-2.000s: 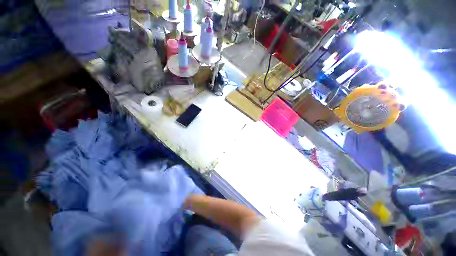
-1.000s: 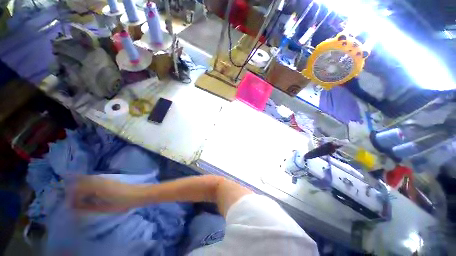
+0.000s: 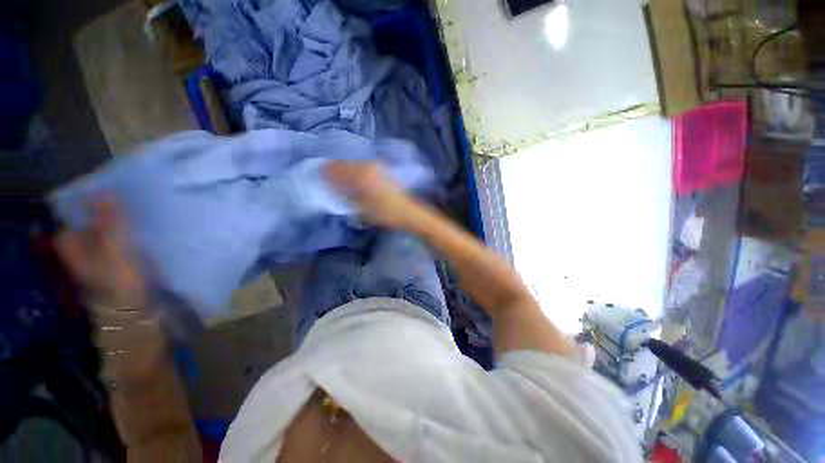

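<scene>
A light-blue garment piece (image 3: 244, 203) is stretched between my two hands above my lap. It is blurred. My right hand (image 3: 371, 190) grips it near its right end. My left hand (image 3: 99, 249) is at its left end with the cloth against the fingers; it is strongly blurred but appears to hold the edge. A heap of crumpled light-blue garments (image 3: 298, 68) lies beyond the held piece, in and over a blue-rimmed crate (image 3: 206, 99).
The white machine table (image 3: 565, 208) runs along the right, with its worn edge and ruler strip (image 3: 493, 203) near my right arm. On that side are the sewing machine head (image 3: 624, 335), a pink basket (image 3: 711, 146) and a phone (image 3: 527, 5) cut off at the top.
The view has turned down and left towards the heap and my lap. My right hand has come away from the heap with a garment piece, now spread between both hands. My left hand has come into clear view.
</scene>
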